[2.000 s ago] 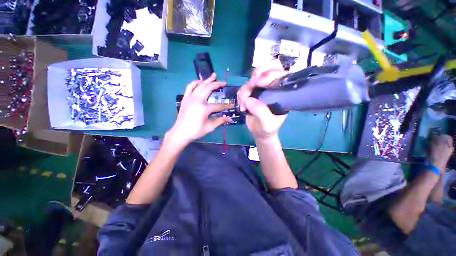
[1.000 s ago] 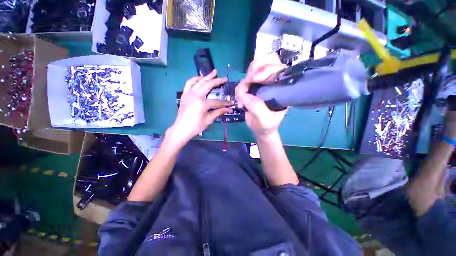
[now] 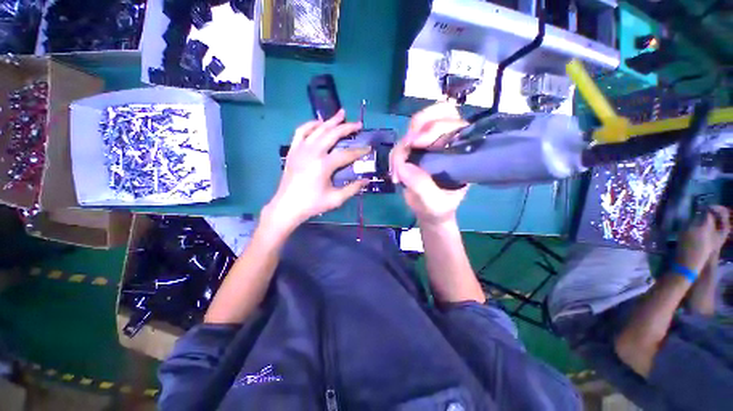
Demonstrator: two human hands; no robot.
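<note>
The dark assembly fixture (image 3: 378,143) lies on the green bench in front of me, with a silvery-white part showing in it. My left hand (image 3: 309,172) rests on the fixture's left side, thumb and fingers around the unit there. My right hand (image 3: 426,156) is closed around the front end of the grey electric screwdriver (image 3: 506,151), which lies nearly level, pointing left toward the fixture. The screwdriver's tip is hidden by my fingers. A thin red lead wire (image 3: 359,217) hangs from the fixture's near side. A black plastic piece (image 3: 323,96) lies just beyond my left hand.
A white box of silver-white parts (image 3: 153,148) and a brown carton of red bits (image 3: 52,160) are at left. Boxes of black parts (image 3: 197,48) stand behind. Pale screw feeders (image 3: 490,60) stand at back right. A neighbour's hands (image 3: 699,241) and parts tray are at far right.
My right hand and the screwdriver have shifted slightly right, away from the unit, showing more of it. My left hand stays on the fixture. The neighbour's arm has moved.
</note>
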